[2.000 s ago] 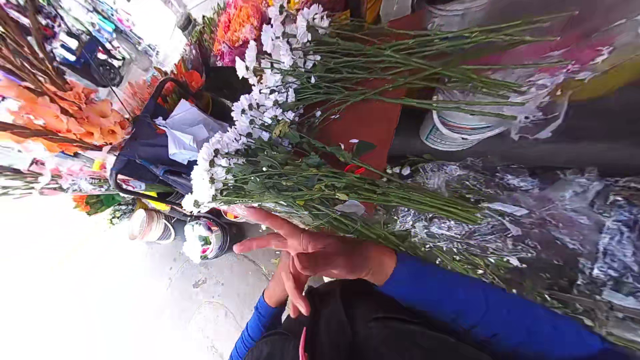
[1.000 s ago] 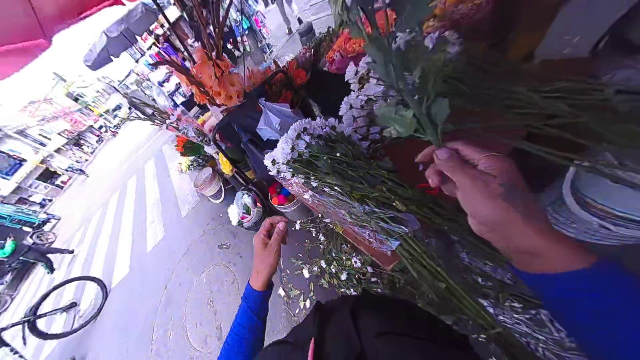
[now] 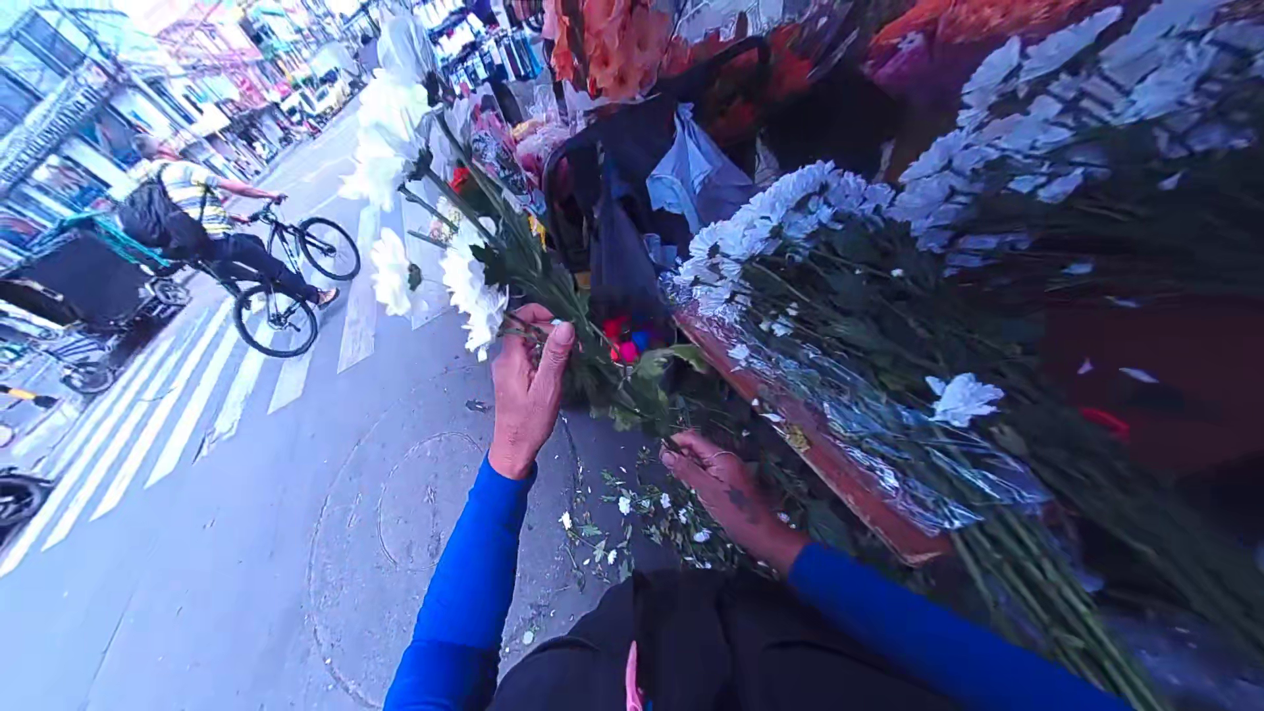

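Observation:
White chrysanthemum stems (image 3: 518, 252) lean up and to the left, their white blooms (image 3: 474, 286) at the upper end. My left hand (image 3: 528, 395) is closed around these stems just below the blooms. Lower down at the leafy end, my right hand (image 3: 726, 484) pinches the stems between thumb and fingers. To the right, a bunch of white flowers (image 3: 760, 232) in clear plastic wrap (image 3: 889, 464) lies along a reddish-brown board (image 3: 820, 444). One loose white bloom (image 3: 965, 399) rests on the green stems of that pile.
Cut leaves and small white blooms (image 3: 632, 513) litter the pavement below my hands. A dark bag (image 3: 617, 217) with white paper (image 3: 696, 173) stands beyond. More white flowers (image 3: 1076, 109) lie upper right. On the left, a person on a bicycle (image 3: 193, 212) is at a zebra crossing (image 3: 168, 395).
Both hands, bare of stems two seconds ago, now hold chrysanthemum stems. A second ago only my right hand held a leafy stem. The view has swung toward the street.

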